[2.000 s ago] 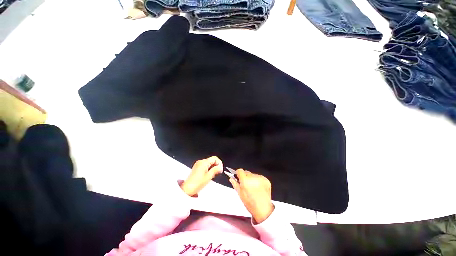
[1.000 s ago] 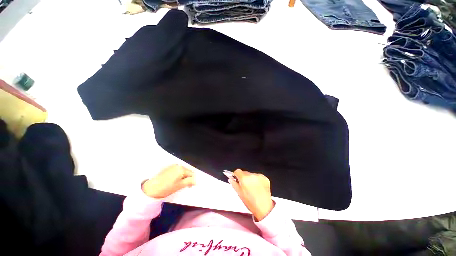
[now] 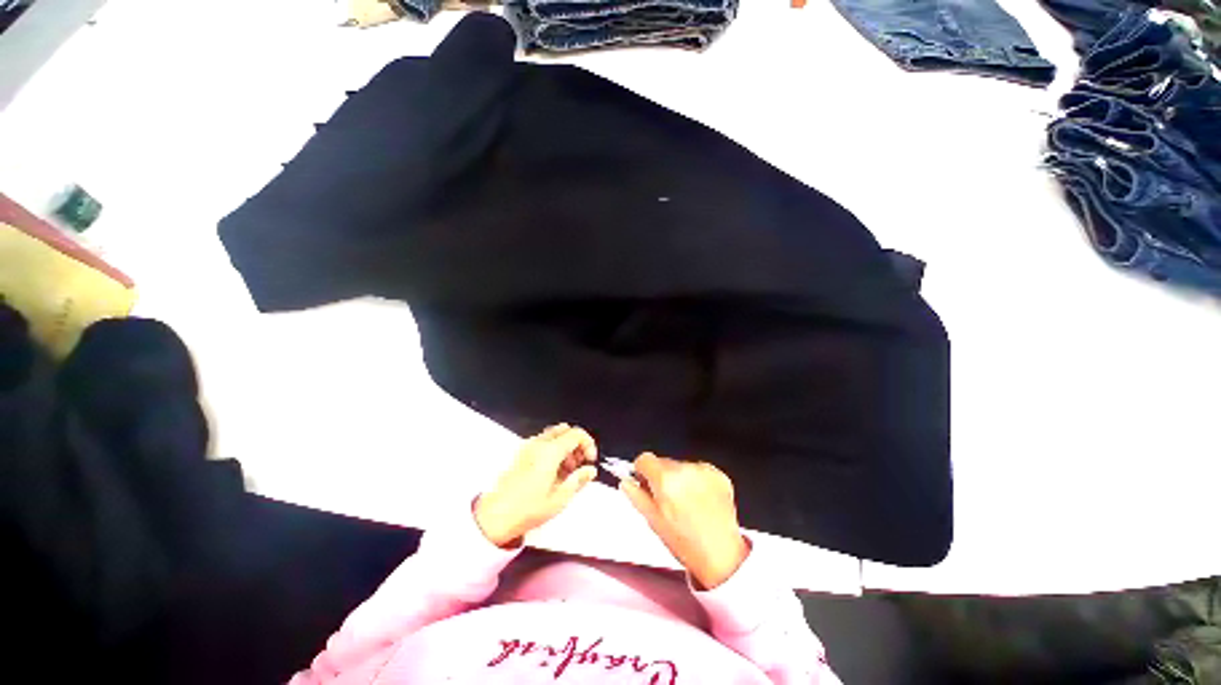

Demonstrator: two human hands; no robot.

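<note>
The black garment (image 3: 670, 268) lies spread flat across the middle of the white table, its near edge under my hands. My left hand (image 3: 538, 484) is at that near edge, its fingertips pinched together on the edge of the cloth. My right hand (image 3: 688, 511) holds thread snips (image 3: 617, 468), their silvery blades pointing left towards my left fingertips. The handles are hidden in my palm. Any thread is too fine to see.
Folded jeans (image 3: 616, 24) and a further denim piece (image 3: 948, 38) lie at the far side. A dark jeans pile (image 3: 1138, 147) is at the right. A yellow item (image 3: 60, 288), a clear bottle (image 3: 75, 208) and heaped black garments (image 3: 134, 415) are at the left.
My left hand moved away to the left from the garment's edge, then came back to it beside the snips. The right hand stays nearly in place with the snips. The view has shifted slightly.
</note>
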